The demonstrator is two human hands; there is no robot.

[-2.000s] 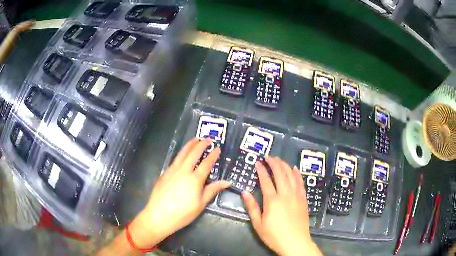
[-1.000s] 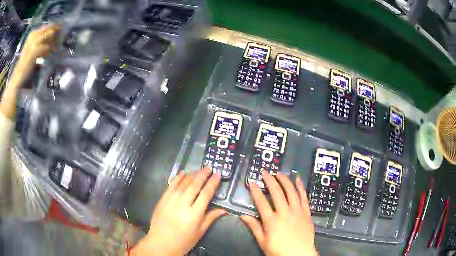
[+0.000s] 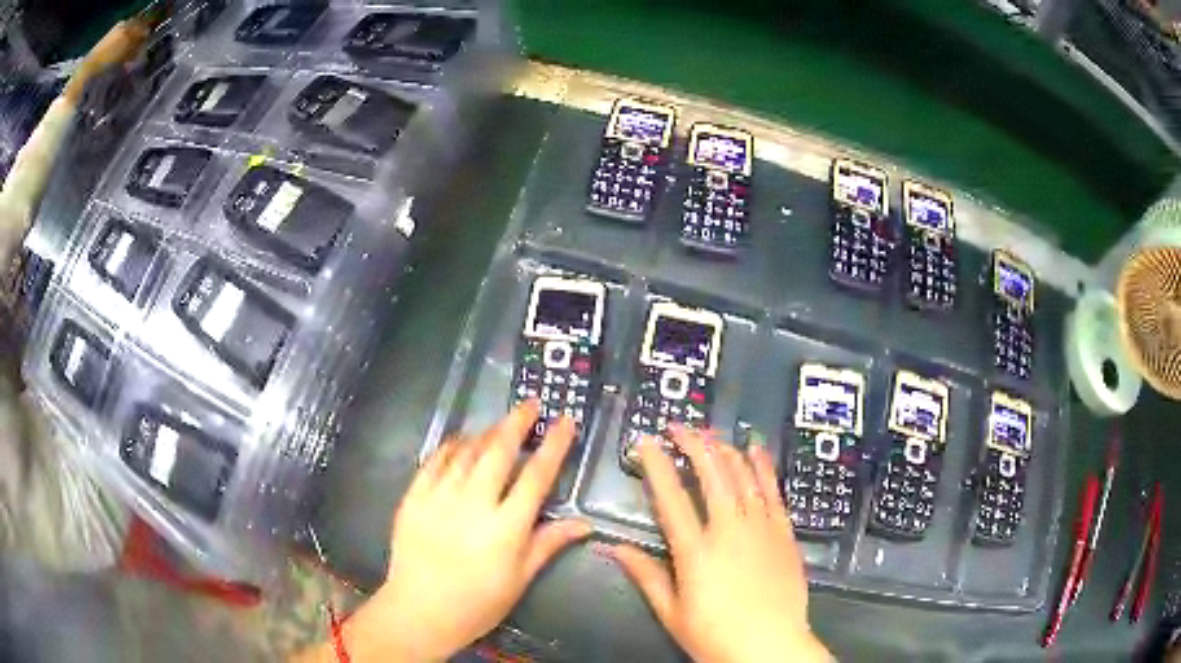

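Several black keypad phones lie face up in two rows in a clear blister tray (image 3: 965,589). My left hand (image 3: 466,531) rests its fingertips on the lower keys of the front-row leftmost phone (image 3: 563,339). My right hand (image 3: 728,538) has its fingertips on the lower keys of the phone beside it (image 3: 676,356). Both of these phones show dark screens with some text. The other phones have lit white and blue screens. Both hands have fingers spread and grasp nothing.
Stacked blister trays (image 3: 317,339) with face-down phones stand at the left. Another person's arm (image 3: 58,143) reaches over there. A green conveyor belt (image 3: 829,78) runs behind. Red pens (image 3: 1081,538) and a fan (image 3: 1153,311) are at the right.
My hands have moved down from the upper keys to the lower keys. The two touched phones' screens went from white and blue to dark. The other person's arm has moved up the tray stack.
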